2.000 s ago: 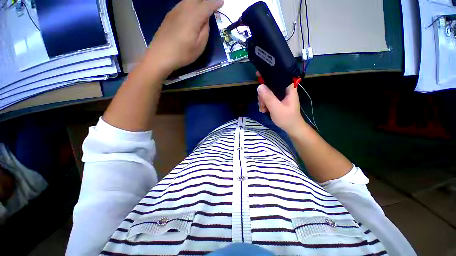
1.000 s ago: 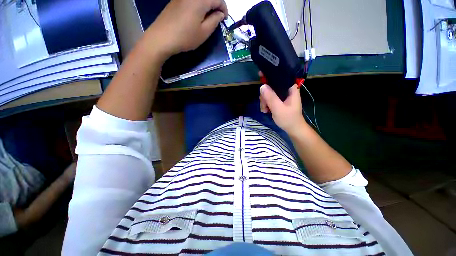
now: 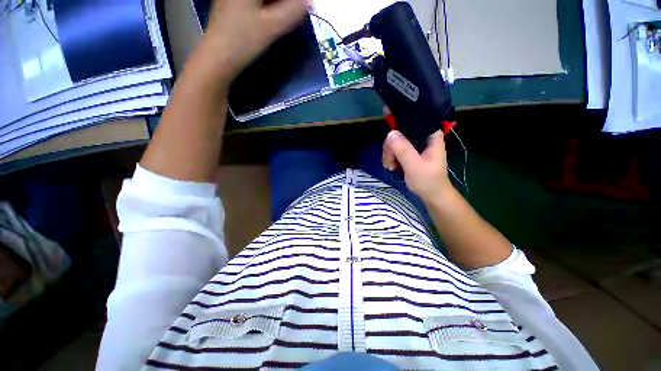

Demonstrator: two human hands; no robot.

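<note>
My right hand [image 3: 419, 164] holds the black soldering gun [image 3: 412, 72] by its grip, red trigger beside my fingers. Its tip end points left over the small green circuit board [image 3: 349, 75] at the near edge of the panel assembly. The dark panel [image 3: 284, 76] lies left of the board and the white panel [image 3: 348, 16] beyond it. My left hand [image 3: 250, 29] is above the dark panel, blurred and cut by the top edge; whether its fingers hold anything cannot be seen. A thin dark wire [image 3: 326, 24] runs near the board.
Stacked white carrier sheets [image 3: 138, 96] with a dark panel lie at left. More white sheets [image 3: 616, 101] lie at right. Dark cables [image 3: 443, 43] cross the beige board [image 3: 507, 43]. The green bench edge [image 3: 507, 94] runs nearest me. Part of another person [image 3: 29, 253] shows at lower left.
My left hand has moved left and up, away from the board. My right hand and the soldering gun have shifted slightly right and down.
</note>
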